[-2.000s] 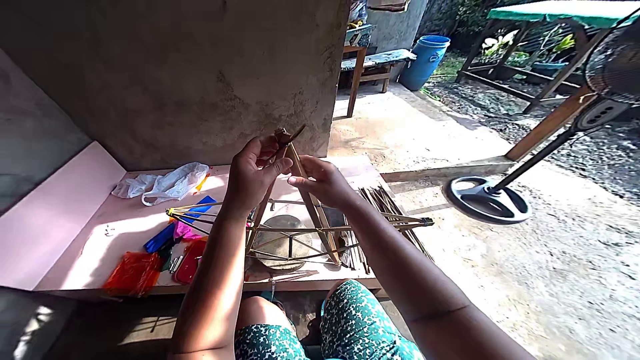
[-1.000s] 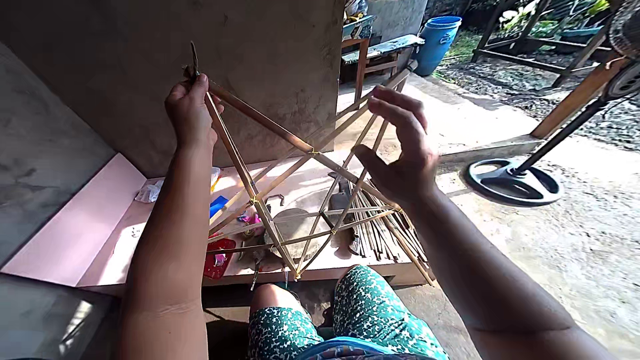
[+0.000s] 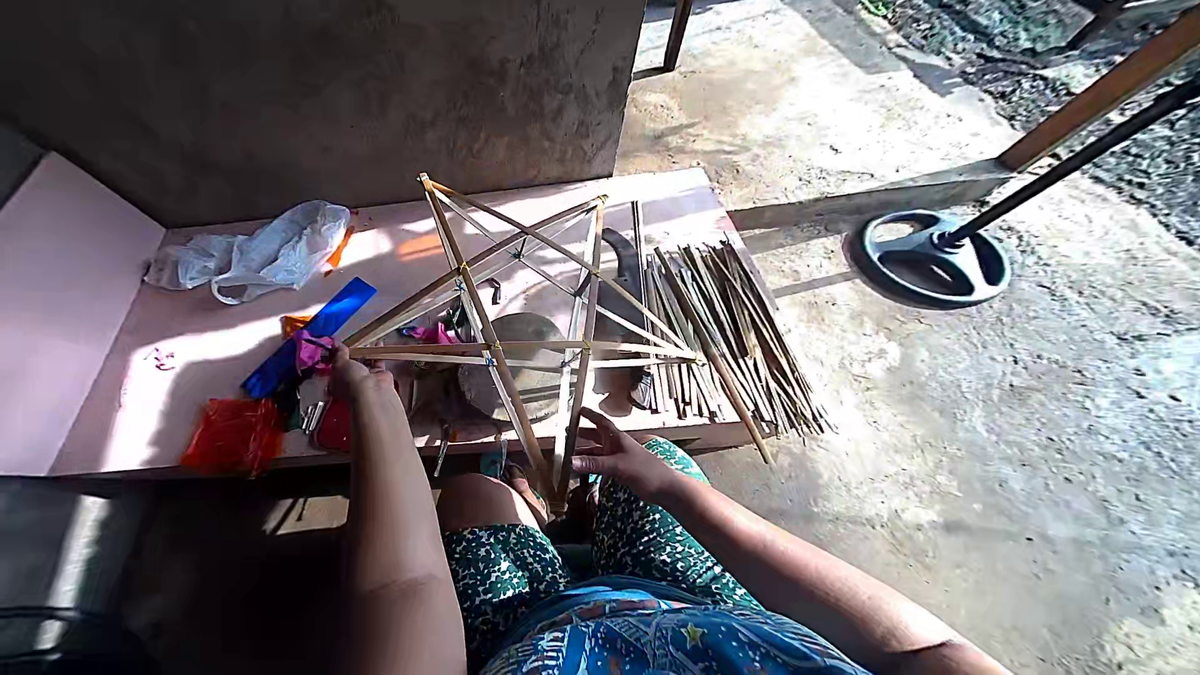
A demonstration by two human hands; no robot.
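A star-shaped frame of bamboo strips (image 3: 506, 375), doubled and tied where the strips cross, lies over the low pink bench, one point reaching out above my lap. My left hand (image 3: 361, 375) grips the frame's left point. Beside the lower point is my right hand (image 3: 623, 459), its fingers spread against the strip; whether it grips is not clear. Through the frame show a round wooden block (image 3: 516, 356) and a dark curved blade (image 3: 621, 277), partly hidden. A pile of thin bamboo sticks (image 3: 741, 337) lies at the bench's right end.
On the bench (image 3: 178, 375) at left are a white plastic bag (image 3: 281, 248), blue plastic film (image 3: 342, 307) and red-orange film (image 3: 234, 436). A concrete wall (image 3: 375, 103) stands behind. To the right, a round black stand base (image 3: 933, 258) rests on the concrete floor.
The star frame has been lowered from upright in front of me to lie over the bench. Both hands have moved down; the left one has changed its hold to the left point.
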